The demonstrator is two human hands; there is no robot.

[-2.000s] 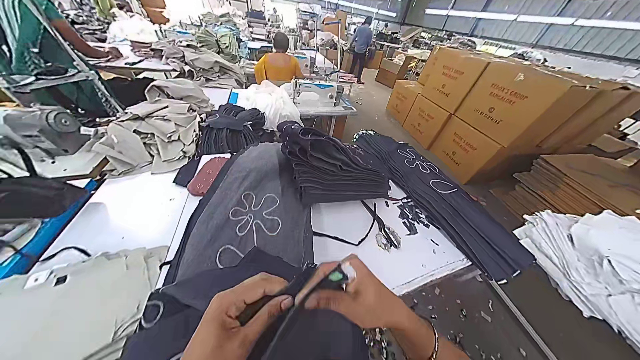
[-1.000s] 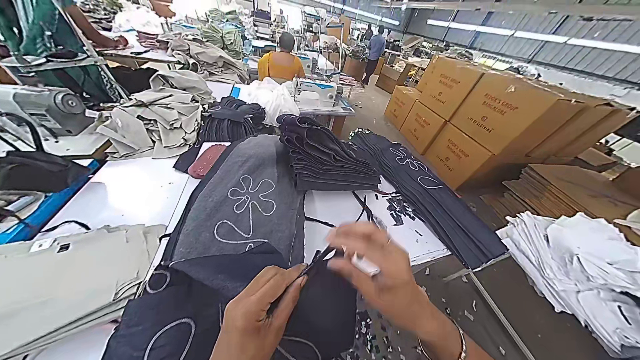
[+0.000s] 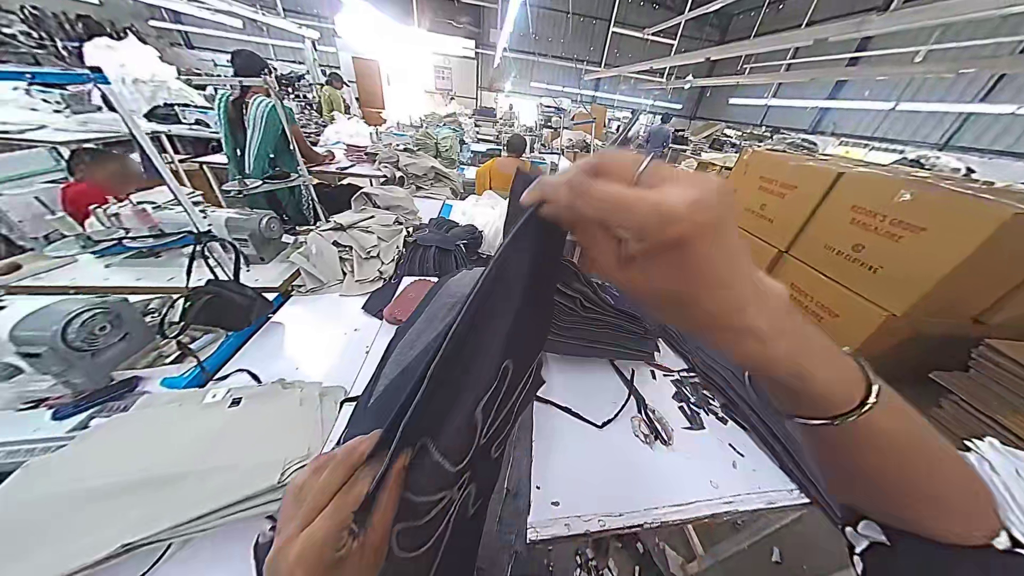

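Note:
A dark fabric panel (image 3: 488, 336) with light looped stitching is stretched up on a slant between my two hands. My right hand (image 3: 640, 224), raised at centre right, pinches its upper end. Lower down, my left hand (image 3: 344, 512) grips the panel's edge between thumb and fingers. Behind it lies a grey-dark cloth piece (image 3: 428, 340) on the table. A pair of scissors (image 3: 652, 420) rests on the white table (image 3: 592, 488), beside dark fabric scraps (image 3: 696, 400) and a thin black strip. Folded dark panels (image 3: 600, 320) are stacked behind the scissors.
Beige fabric pieces (image 3: 160, 456) lie at the left, near a sewing machine (image 3: 80, 336). Another beige heap (image 3: 360, 240) stands beyond. Cardboard boxes (image 3: 872, 232) are piled at the right. A person in green (image 3: 264, 152) stands at back left; others are farther off.
My right hand has risen with one end of a dark panel, now stretched out; earlier both hands were close together over dark cloth. The view has tilted up.

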